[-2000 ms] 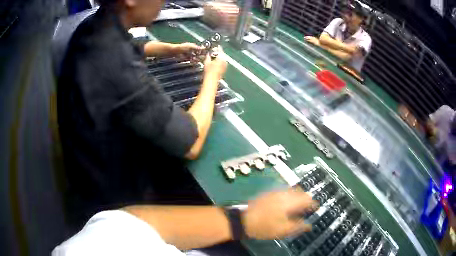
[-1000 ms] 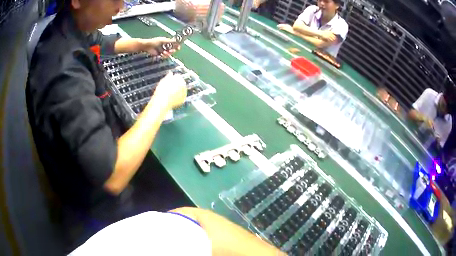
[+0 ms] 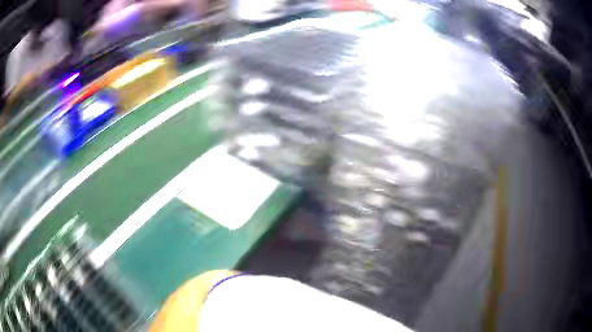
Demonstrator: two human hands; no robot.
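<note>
The picture is strongly blurred. Neither of my hands shows; only a white sleeve and a bit of my arm are at the bottom edge. The blister tray (image 3: 65, 292) lies at the lower left on the green bench, cut off by the edge, with rows of dark pockets. A white paper sheet (image 3: 230, 188) lies flat near the bench's corner. Tall stacked blister trays (image 3: 383, 175), shiny and grey, stand to the right of the bench.
Blue bins (image 3: 81, 123) stand at the upper left, beside a brown cardboard box (image 3: 143, 81). People in light clothes are blurred at the far upper left. A floor with a yellow line (image 3: 496, 253) runs at the far right.
The view has swung far to the right. The neighbouring worker and the scalloped fixtures have left the picture; the tray has shifted to the lower left, and the stacks and white sheet have appeared.
</note>
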